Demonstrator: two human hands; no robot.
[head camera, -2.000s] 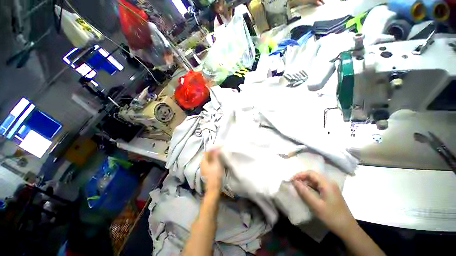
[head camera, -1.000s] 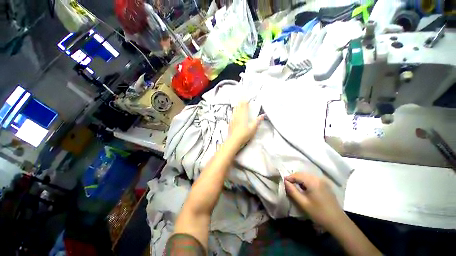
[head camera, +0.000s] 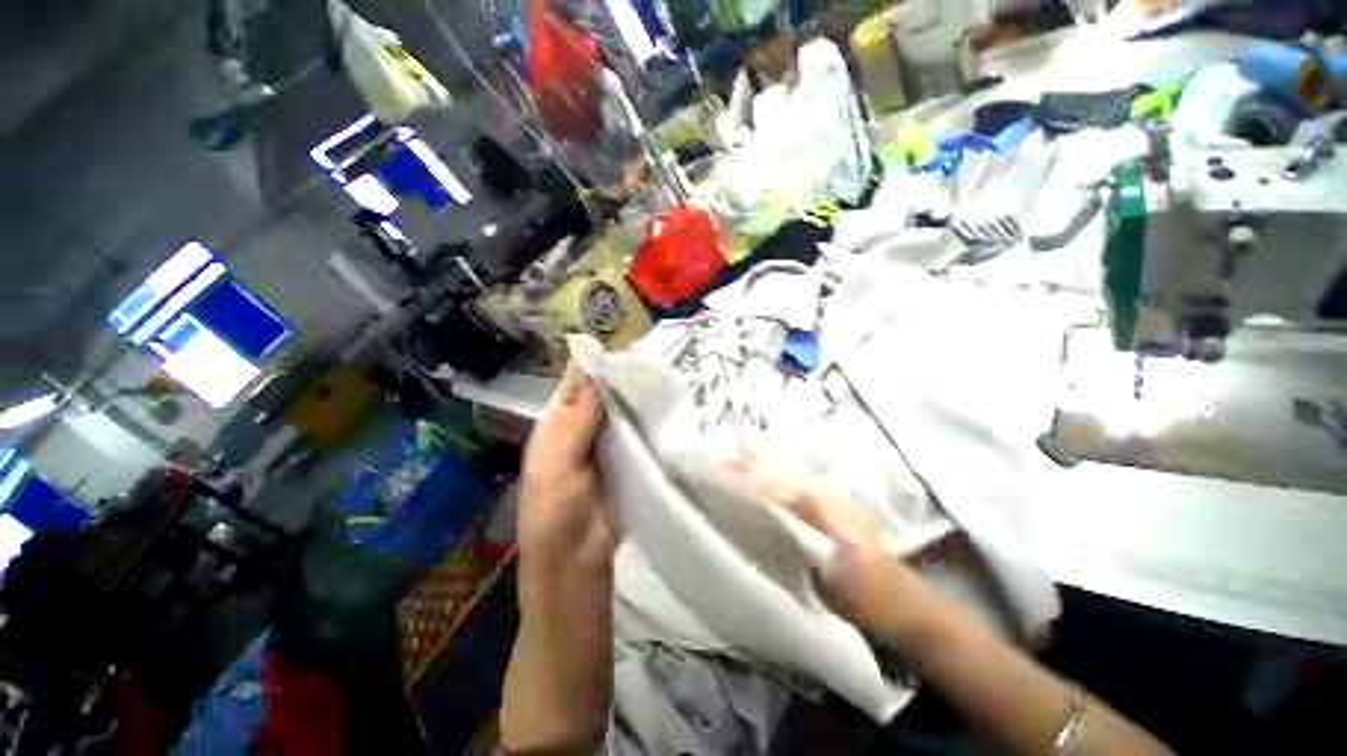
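My left hand grips the upper left edge of a light grey fabric panel, raised in front of the grey bundle. My right hand is blurred and holds the same panel further right; its fingertips are partly hidden by motion and cloth. The panel hangs down between and below the hands. More light grey cloth lies on the table to the right, and a grey pile hangs below the panel. A small blue patch shows in the bundle.
The sewing machine head with its green end stands at right, above the shiny bed. The white table edge runs at lower right. A red plastic bag lies behind the bundle. A blue basket stands at left.
My left hand has moved left off the bundle and now raises a panel edge. My right hand has moved up and left. The view has shifted, and the blue patch now shows.
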